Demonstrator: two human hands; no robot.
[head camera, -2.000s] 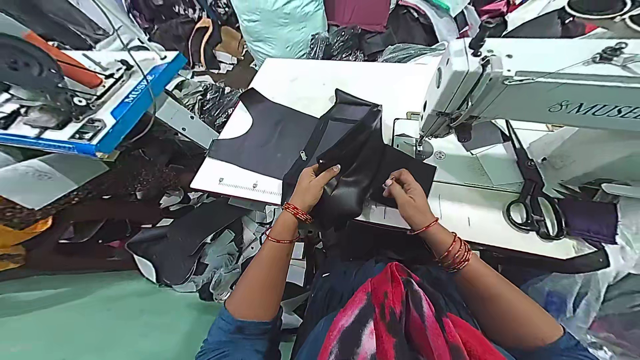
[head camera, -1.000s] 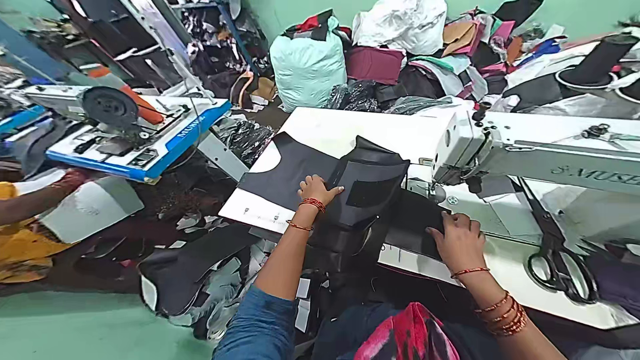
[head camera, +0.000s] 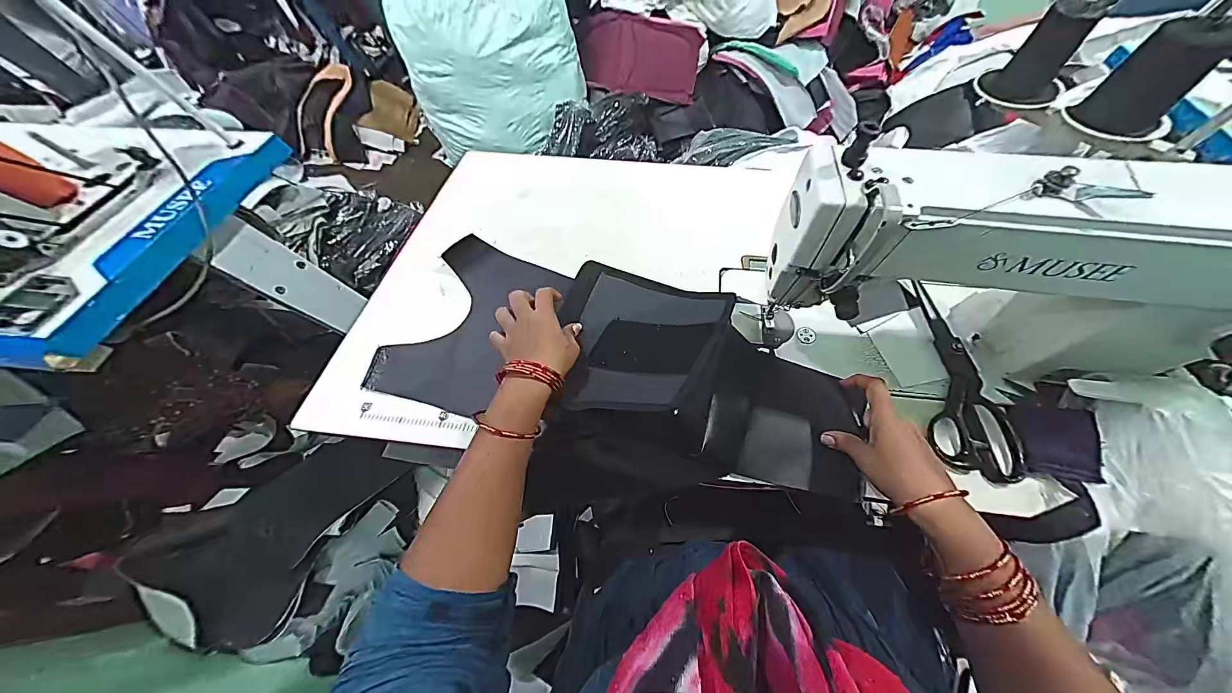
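A black fabric piece (head camera: 654, 337) with a darker rectangular patch lies in front of the head of a white Musee sewing machine (head camera: 1020, 231). My left hand (head camera: 535, 339) rests on its left edge, fingers partly curled, where it overlaps a flat, curved-cut black panel (head camera: 433, 337). On the right, my right hand (head camera: 881, 438) pinches the outer edge of the black material (head camera: 794, 423) between thumb and fingers. The presser foot (head camera: 773, 325) stands just behind the material. Whether the needle is in the fabric cannot be told.
Black-handled scissors (head camera: 967, 414) lie right of my right hand on the white machine table (head camera: 616, 197). A second machine with a blue edge (head camera: 173, 231) stands at left. Thread cones (head camera: 1141, 72), a stuffed pale green bag (head camera: 486, 67) and heaped fabric are behind; scraps cover the floor at left.
Two seconds ago both hands held the black piece bunched up close together. It now lies flatter and spread out, with my hands farther apart. The view has shifted.
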